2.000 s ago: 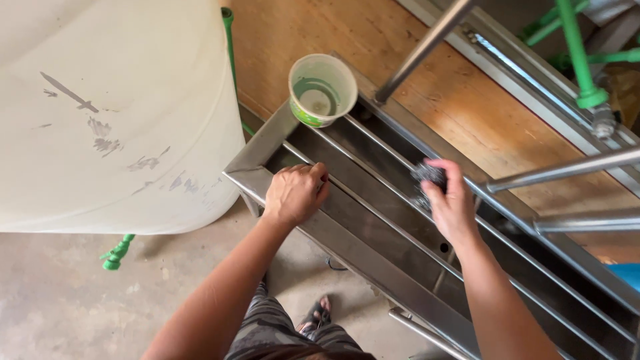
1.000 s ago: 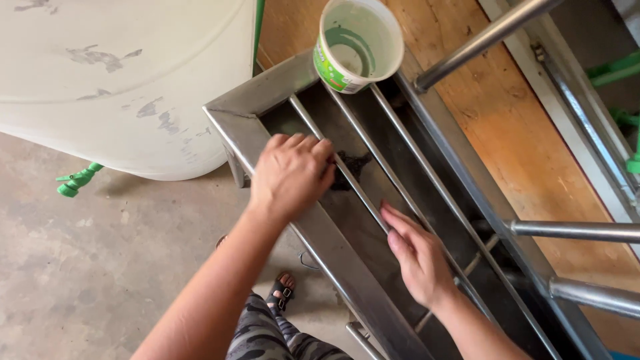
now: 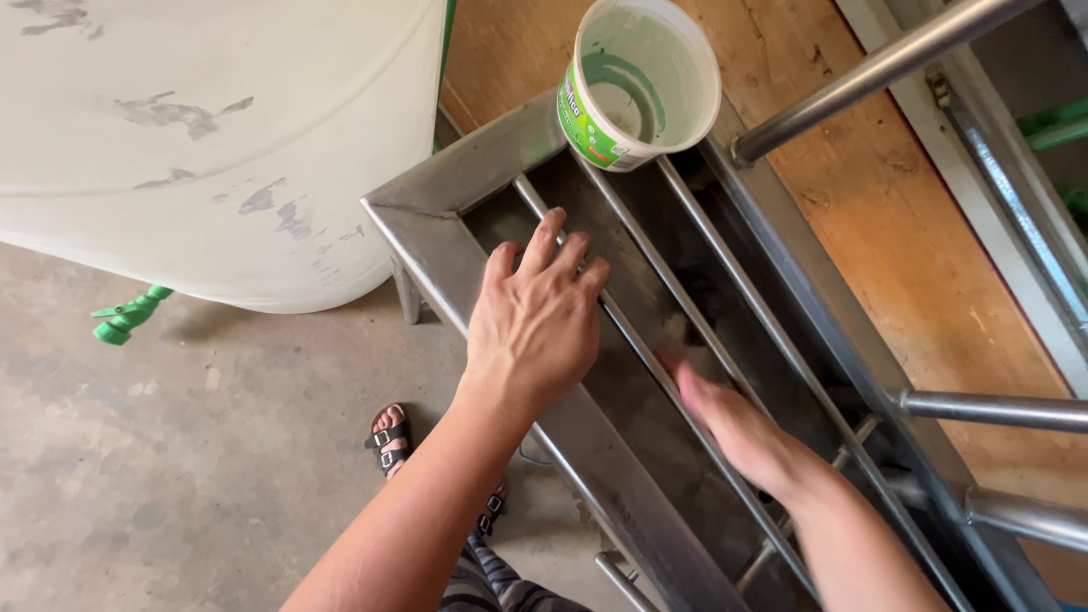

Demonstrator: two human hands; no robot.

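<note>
My left hand [image 3: 540, 319] lies over the near metal rod [image 3: 629, 331] of a metal frame [image 3: 510, 170], its fingers curled around or against the rod. Lower right, my right hand [image 3: 735, 425] reaches down between the rods, blurred, with its fingertips hard to make out; whether it holds anything is hidden. A plastic tub [image 3: 637, 85] with a green printed side and some liquid inside rests at the frame's upper end, over the tops of the rods.
A large white plastic tank [image 3: 255, 153] with grey scuffs stands at left, a green valve [image 3: 127, 314] beneath it. Metal tubes [image 3: 875, 76] jut from the frame's far side beside a wooden board [image 3: 918, 255]. Sandalled feet [image 3: 391, 438] are on the concrete floor [image 3: 212, 459].
Two seconds ago my right hand held a dark scouring pad above the rods; now it is down among them and the pad is not visible. The view has moved closer.
</note>
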